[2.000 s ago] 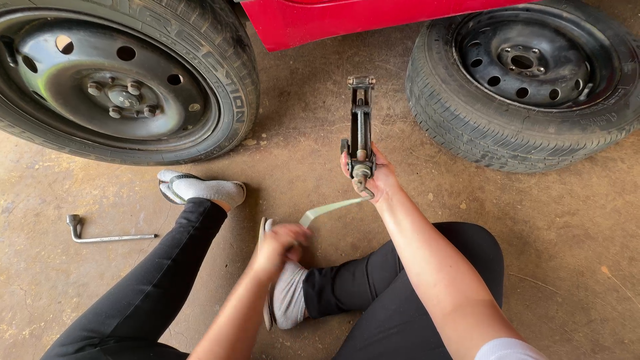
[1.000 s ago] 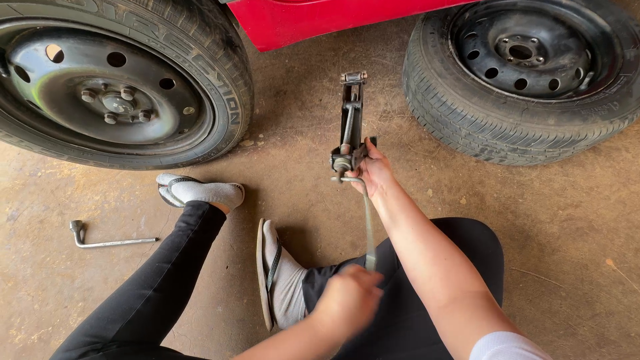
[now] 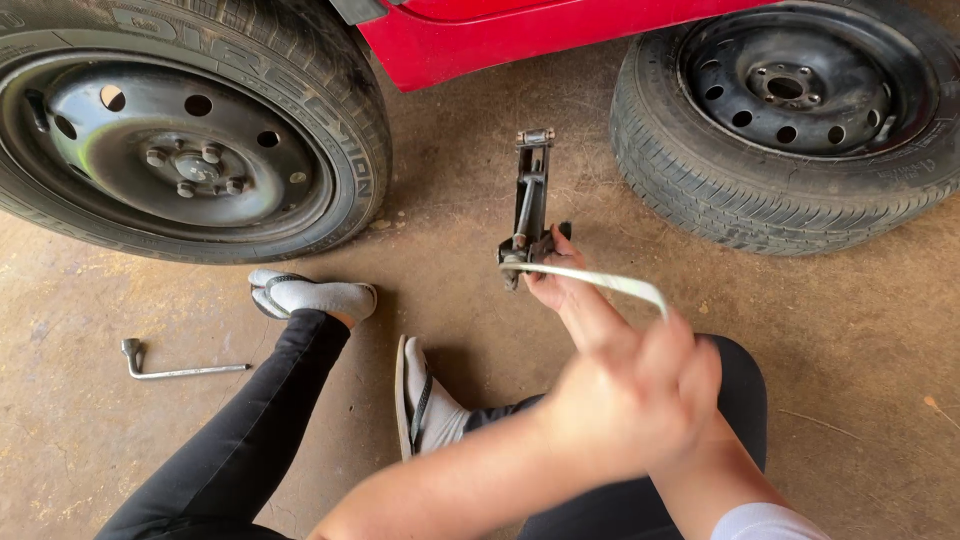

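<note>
A black metal scissor jack (image 3: 531, 202), folded nearly flat, is held above the floor by my right hand (image 3: 556, 279), which grips its lower end. A bent metal crank handle (image 3: 600, 277) runs from that end to my left hand (image 3: 641, 390), whose blurred fingers are closed around the handle's far end. My left forearm crosses in front of my right forearm and hides part of it. An L-shaped lug wrench (image 3: 191, 370) lies on the floor at the left.
A mounted car wheel (image 3: 352, 172) with lug nuts stands at upper left, beside the red car body (image 3: 525, 37). A loose wheel (image 3: 720, 199) lies on the concrete floor (image 3: 847, 337) at upper right. My feet in socks and flip-flops (image 3: 319, 295) are below the mounted wheel.
My left hand has swung the crank handle from the left, through below the jack, to the right. My right hand keeps hold of the jack, which has tilted somewhat.
</note>
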